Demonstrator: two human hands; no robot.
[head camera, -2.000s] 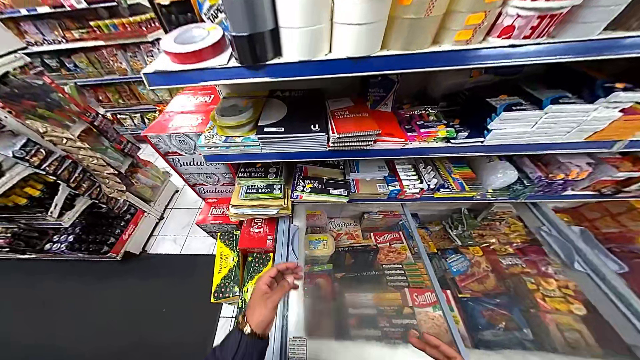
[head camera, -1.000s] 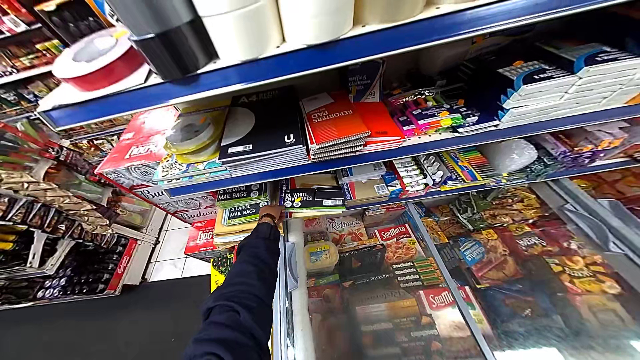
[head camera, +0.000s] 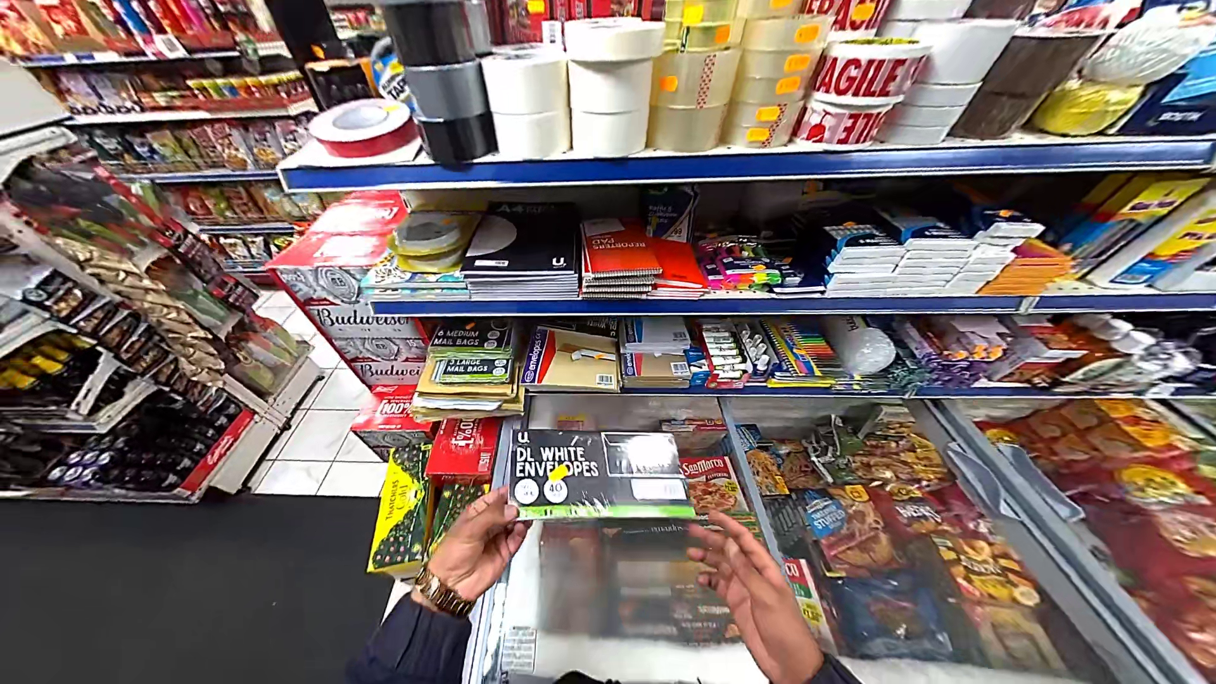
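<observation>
A black, green-edged pack of white envelopes (head camera: 603, 475) is held level above the glass-topped chest freezer. My left hand (head camera: 475, 546), with a gold watch at the wrist, pinches the pack's lower left corner between thumb and fingers. Beside the pack's lower right corner is my right hand (head camera: 755, 589), palm turned inward and fingers apart; whether its fingertips touch the pack is unclear. Behind the pack, on the lower shelf, lie a stack of mail bags (head camera: 470, 366) and brown envelopes (head camera: 575, 359).
Rolls of tape (head camera: 608, 95) line the top shelf; notebooks (head camera: 522, 249) and reporters pads (head camera: 617, 258) lie on the middle one. Beer cartons (head camera: 351, 285) stand at the shelf's left end. Frozen food (head camera: 879, 532) fills the freezer. A display rack (head camera: 123, 380) stands at left.
My left hand has come back from the lower shelf with the envelope pack. My right hand, out of view one second ago, is now beside it. The view has shifted.
</observation>
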